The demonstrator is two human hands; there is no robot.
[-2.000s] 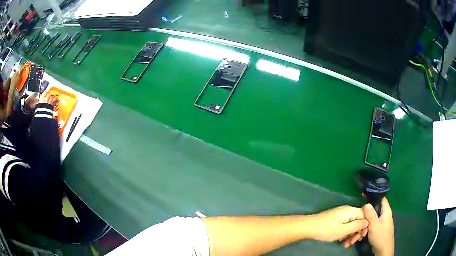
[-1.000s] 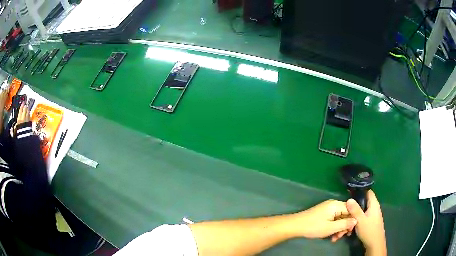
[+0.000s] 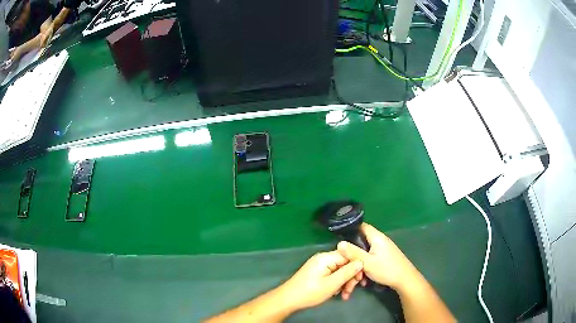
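Note:
My right hand (image 3: 382,257) is closed around the grip of a black barcode scanner (image 3: 341,217), its wide head pointing up and left. My left hand (image 3: 325,274) has its fingers curled against my right hand at the grip; whether it holds anything is hidden. A phone mid-frame (image 3: 254,165) lies on the green conveyor belt (image 3: 170,208), up and left of the scanner head and apart from it. Two more phone mid-frames lie farther left, one nearer (image 3: 80,189) and one beyond it (image 3: 26,192).
A matte green bench mat (image 3: 177,284) lies nearest me. A large black block (image 3: 259,50) and dark red boxes (image 3: 151,47) stand beyond the belt rail. At right are a white sheet (image 3: 451,148), a white device (image 3: 518,180) and a white cable (image 3: 485,258). Another person's arm shows upper left.
The view has turned right, so the phone frames and belt appear farther left and the white device shows. Both hands stay together at the scanner, which now sits right of the nearest phone frame.

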